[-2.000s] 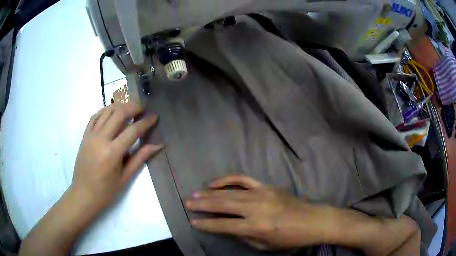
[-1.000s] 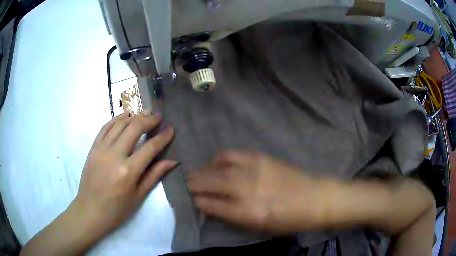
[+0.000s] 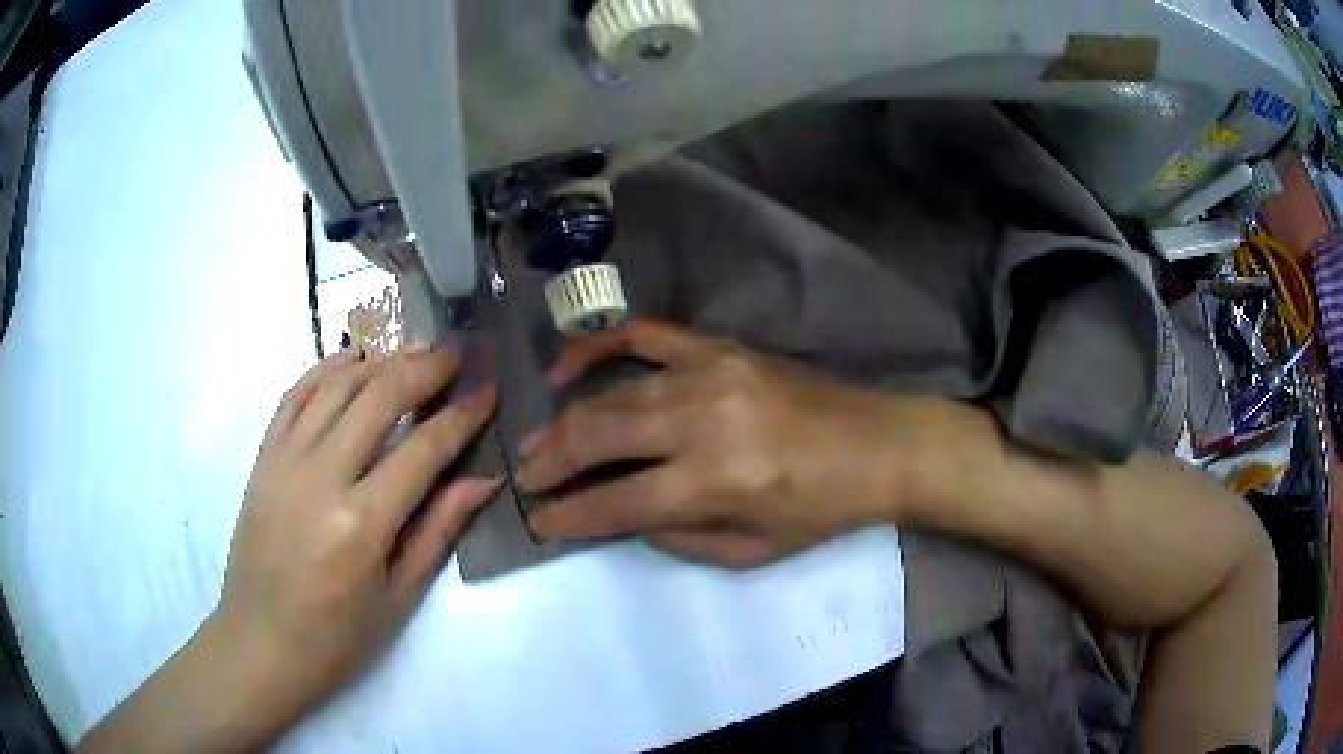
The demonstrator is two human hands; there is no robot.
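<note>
The grey-brown garment piece (image 3: 825, 192) lies under the arm of the white sewing machine (image 3: 825, 59). Its folded edge (image 3: 508, 523) runs up to the presser foot area, and its lower end lies just below my hands. My left hand (image 3: 354, 486) rests with its fingertips on the left side of the edge, close to the needle area. My right hand (image 3: 663, 442) lies flat on the cloth beside the edge, fingers apart, below the cream tension knob (image 3: 586, 298). The needle is hidden.
The white table (image 3: 147, 324) has a brown front edge. More grey-brown cloth (image 3: 957, 633) hangs over the front at right. A small open box (image 3: 1245, 346) with metal and purple bits, a yellow cord (image 3: 1284, 287) and a striped cloth (image 3: 1330, 273) are at far right.
The cloth has moved up under the machine, so its lower end now shows near my hands and bare table shows below. My right hand has moved up towards the tension knob.
</note>
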